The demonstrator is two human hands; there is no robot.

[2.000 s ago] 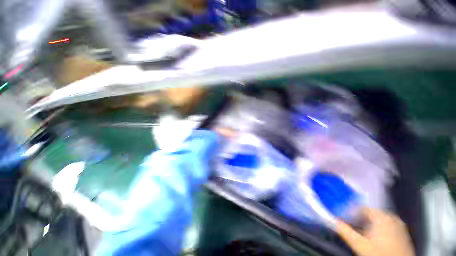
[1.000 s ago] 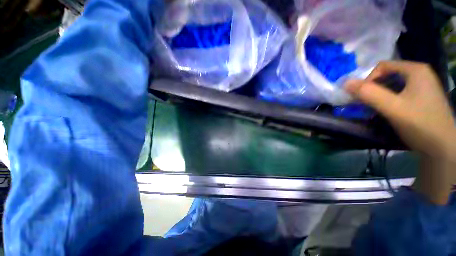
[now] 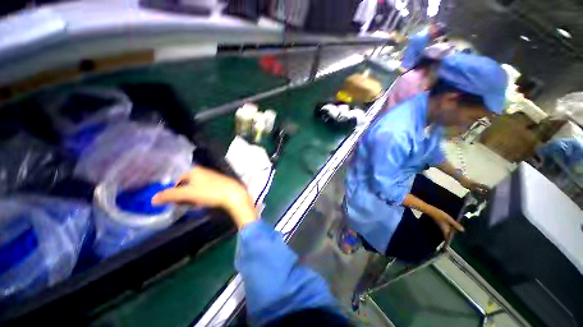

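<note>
My bare right hand [image 3: 204,191] reaches into the open mouth of a clear plastic bag [image 3: 144,223], its fingertips at the bright blue caps or connectors (?) [image 3: 133,199]. Whether the fingers pinch one cannot be told. A second clear bag with blue parts [image 3: 18,248] stands to the left. Behind them lie a pinkish bag [image 3: 131,150] and another bag with blue in it [image 3: 86,131]. The bags sit in a black parts tray [image 3: 137,258]. My left hand is not in view.
The green bench [image 3: 300,150] bears white papers [image 3: 249,167], cream rolls [image 3: 256,121] and a cardboard-coloured item [image 3: 361,87]. A person in a blue smock [image 3: 390,166] bends at the right beside a large dark, white-topped unit [image 3: 550,223] and green-shelved trolley [image 3: 425,297]. More people are behind.
The view has swung right, so the tray now lies at the left and the person and unit show. My left sleeve has left the picture. My right hand has moved from the bag's rim over its blue parts.
</note>
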